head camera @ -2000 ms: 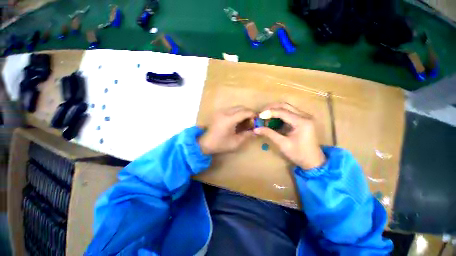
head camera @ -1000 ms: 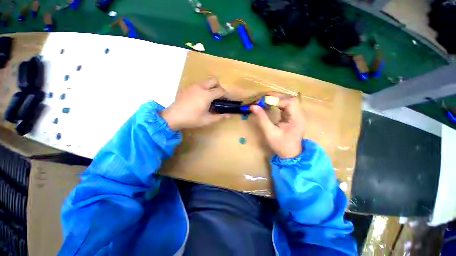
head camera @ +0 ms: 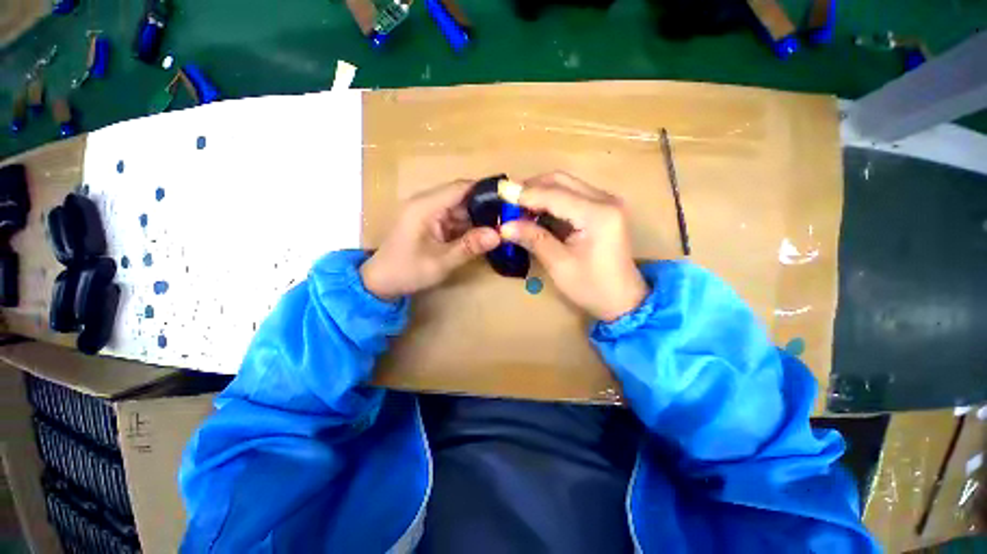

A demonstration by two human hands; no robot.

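Note:
A black plastic housing (head camera: 486, 201) stands tilted upright between my hands, above the cardboard mat (head camera: 487, 346). A bright blue battery (head camera: 511, 222) shows along its open side. My left hand (head camera: 430, 240) grips the housing from the left, thumb at its middle. My right hand (head camera: 579, 238) has thumb and fingertips on the blue battery. A cream-yellow piece (head camera: 510, 192) is at my right index fingertip. My fingers hide part of the housing and any wires.
A thin dark rod (head camera: 674, 193) lies right on the mat. Black housings (head camera: 95, 304) are grouped left, beside a white sheet (head camera: 292, 216) with dark dots. A carton (head camera: 168, 444) of housings is lower left. The green belt (head camera: 292, 43) carries wired blue batteries.
The housing and battery have turned from lying level to upright, and my hands have come closer together. The view has shifted. The black housing seen earlier alone on the white sheet is gone from there.

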